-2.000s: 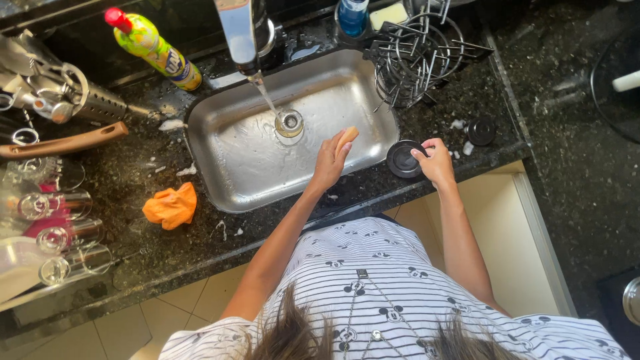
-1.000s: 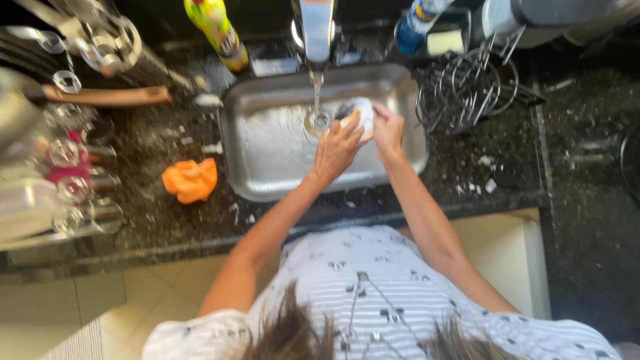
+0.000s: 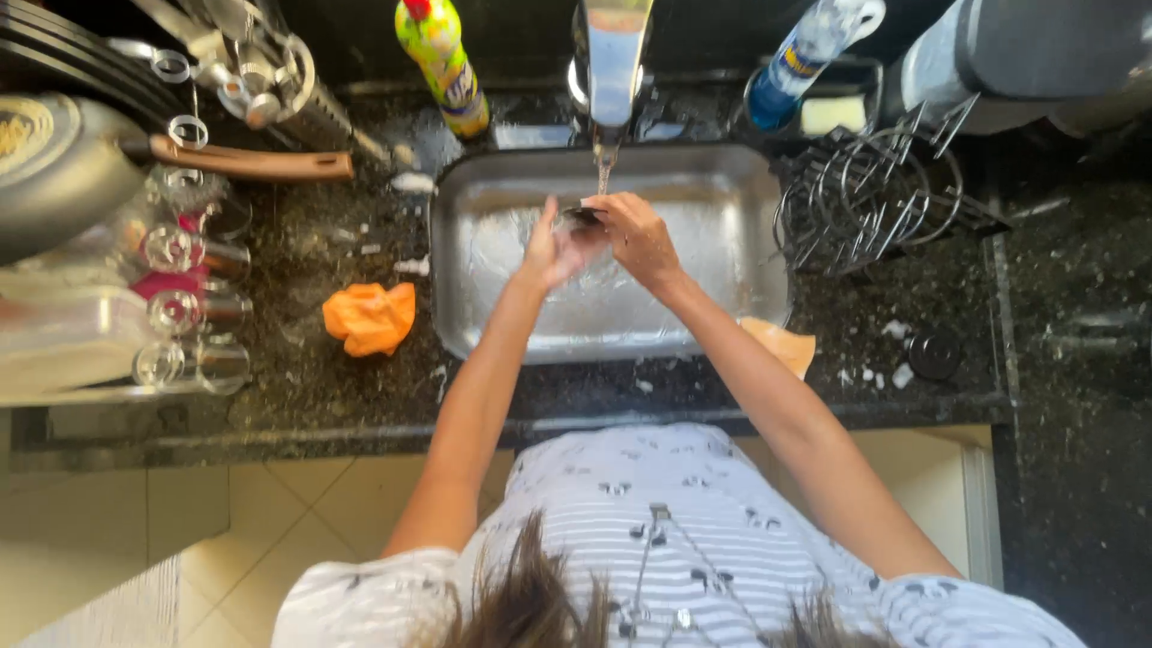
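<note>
Water runs from the faucet (image 3: 614, 67) over the steel sink (image 3: 747, 202). Under the stream, my right hand (image 3: 637, 241) pinches a dark disc-like piece (image 3: 583, 216), perhaps a burner cap, by its edge. My left hand (image 3: 556, 252) is blurred, with its thumb up and fingers spread, just below and beside the piece; whether it touches is unclear. A pale orange sponge or cloth (image 3: 781, 346) lies at the sink's front right rim, partly behind my right forearm. Another dark round cap (image 3: 934, 355) rests on the granite counter to the right.
Black metal stove grates (image 3: 877, 202) are piled right of the sink. An orange cloth (image 3: 370, 319) lies at the left, near a rack of glasses (image 3: 171, 310) and a pan handle (image 3: 252, 162). Behind the sink stand a green-yellow bottle (image 3: 445, 72), a blue bottle (image 3: 792, 67) and a soap bar (image 3: 832, 115).
My hands have brought the dark piece from the sink's front right to the running water. The foam seen on it one second ago is gone. The orange sponge or cloth has left my left hand.
</note>
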